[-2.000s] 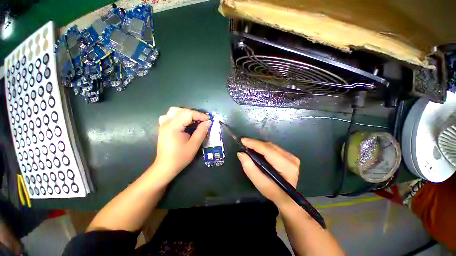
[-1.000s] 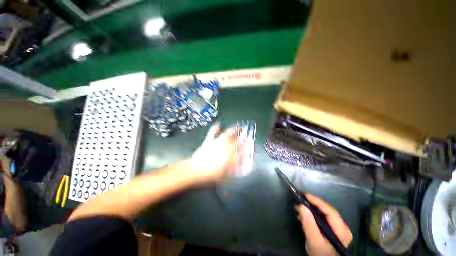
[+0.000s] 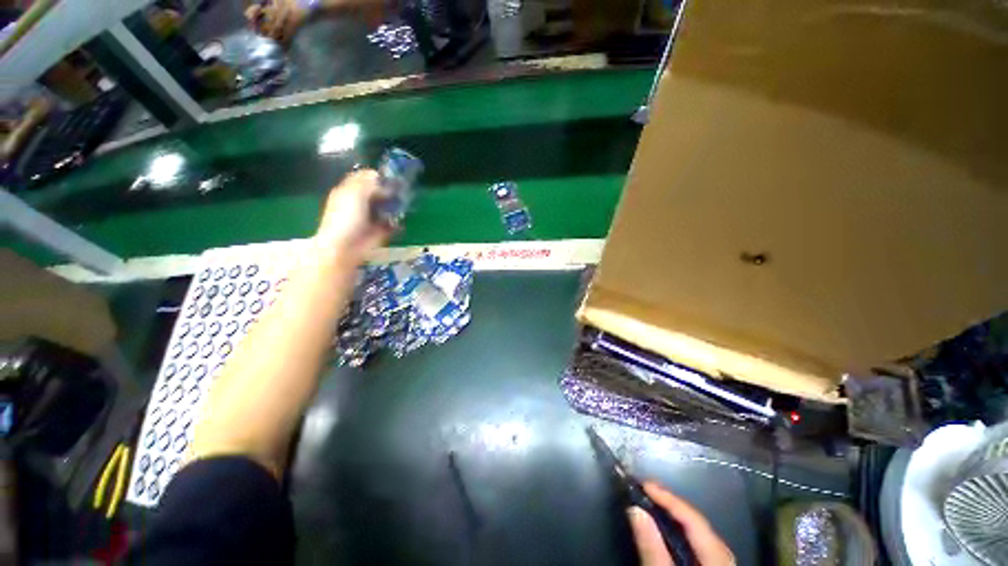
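Note:
My left hand [image 3: 352, 219] is stretched forward over the green belt. Its fingers hold a blue circuit board [image 3: 397, 182], slightly blurred. My right hand [image 3: 676, 533], partly cut off by the bottom edge, holds a black soldering iron [image 3: 636, 486] with its tip pointing up and left over the dark bench mat. Another blue board [image 3: 511, 208] lies on the belt to the right of my left hand. A pile of boards [image 3: 426, 301] lies on the bench near the belt. My left forearm covers part of the white component tray [image 3: 182, 381].
A green belt [image 3: 575, 144] crosses behind the bench. A large cardboard box [image 3: 818, 199] stands at right. A tip cleaner [image 3: 816, 535] and white fan [image 3: 956, 498] are at lower right. A thin dark stick [image 3: 462, 486] lies on the mat. Another person's hand [image 3: 282, 17] shows at top left.
My left hand has lifted the board from the bench centre and carried it forward over the belt. My right hand with the iron has moved back from the work spot. The view has tilted up.

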